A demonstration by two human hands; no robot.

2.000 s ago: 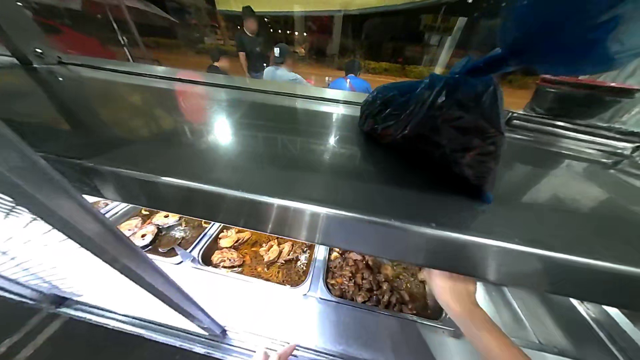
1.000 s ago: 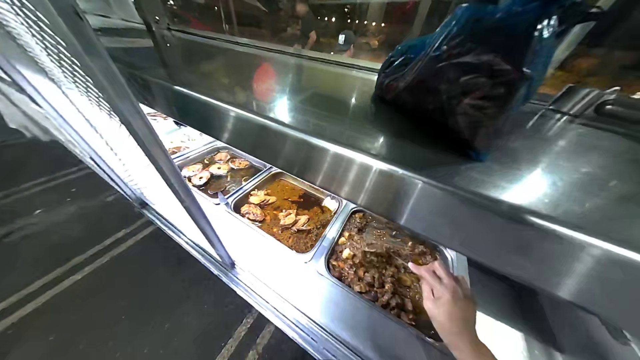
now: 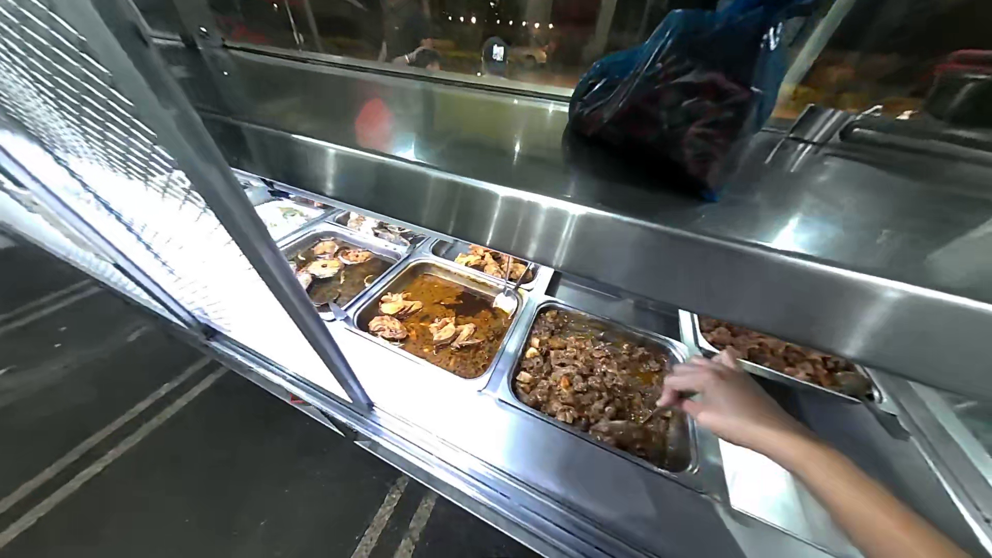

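Observation:
My right hand (image 3: 728, 399) reaches in from the lower right, over the right edge of a steel pan of dark chopped meat stew (image 3: 593, 372). Its fingers are curled together at what looks like the thin handle of a serving spoon (image 3: 618, 428), whose bowl lies partly sunk in the stew. To the left, a pan of brown sauce with a few meat pieces (image 3: 446, 318) has a ladle (image 3: 507, 301) at its far right corner. Farther left sits a pan of fish slices in sauce (image 3: 337, 267). My left hand is out of view.
A steel shelf (image 3: 496, 198) runs above the pans and bears a blue plastic bag (image 3: 674, 101). Another pan of meat (image 3: 783, 353) is partly under it. A slanted metal post (image 3: 256, 225) stands at the left. Beyond the glass are people (image 3: 494, 54).
The view has swung, showing more pans and the ground. My right hand has come from beside the stew pan's far edge to over its right side. The left fingertips, visible two seconds ago, have left view.

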